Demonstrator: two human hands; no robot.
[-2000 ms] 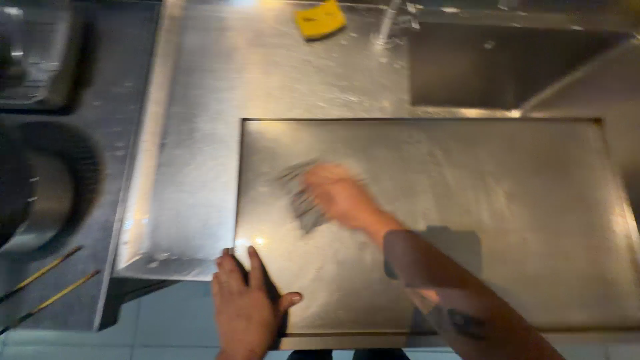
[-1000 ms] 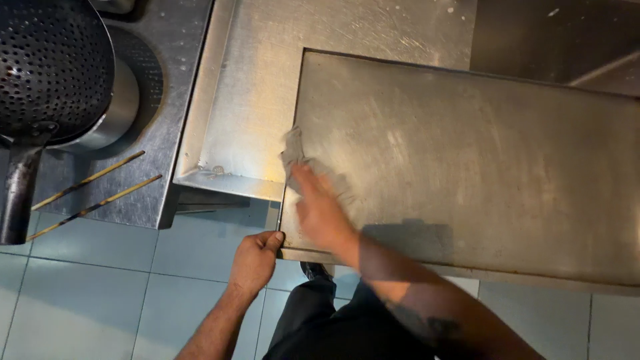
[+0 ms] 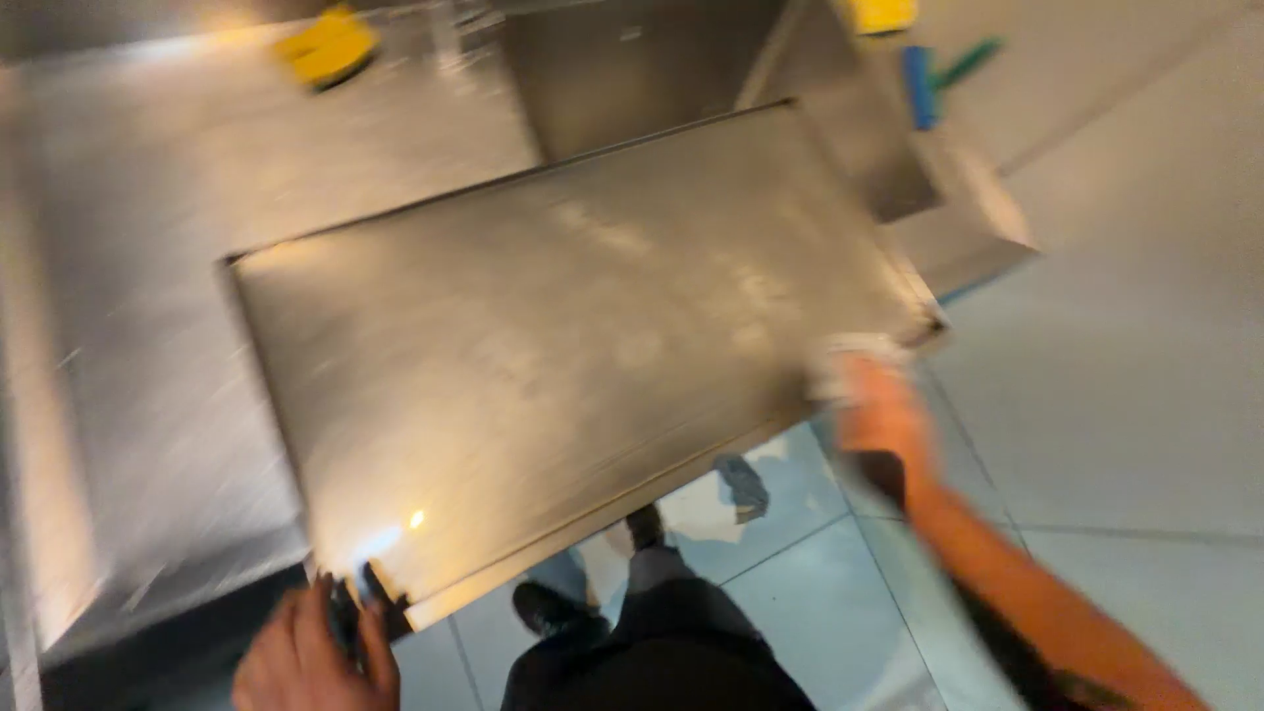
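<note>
A large rectangular metal tray [image 3: 583,346] lies tilted across the steel sink counter, its near edge over the floor. My right hand [image 3: 884,405], blurred, holds a crumpled light-coloured cloth [image 3: 857,357] against the tray's near right part, close to the corner. At the near left corner, my left hand [image 3: 321,647] is by the tray's edge with its thumb and fingers apart; whether it grips the rim cannot be told.
Behind the tray is a sink basin [image 3: 642,79]. A yellow sponge or cloth [image 3: 328,47] lies on the steel counter [image 3: 148,197]. Another yellow thing [image 3: 884,14], a blue object [image 3: 919,87] and a green one [image 3: 968,63] sit at the upper right. My feet are below on the tiled floor [image 3: 820,592].
My right hand with the cloth has moved from the tray's left end to its right end. My left hand stays near the near left corner. The view has swung right.
</note>
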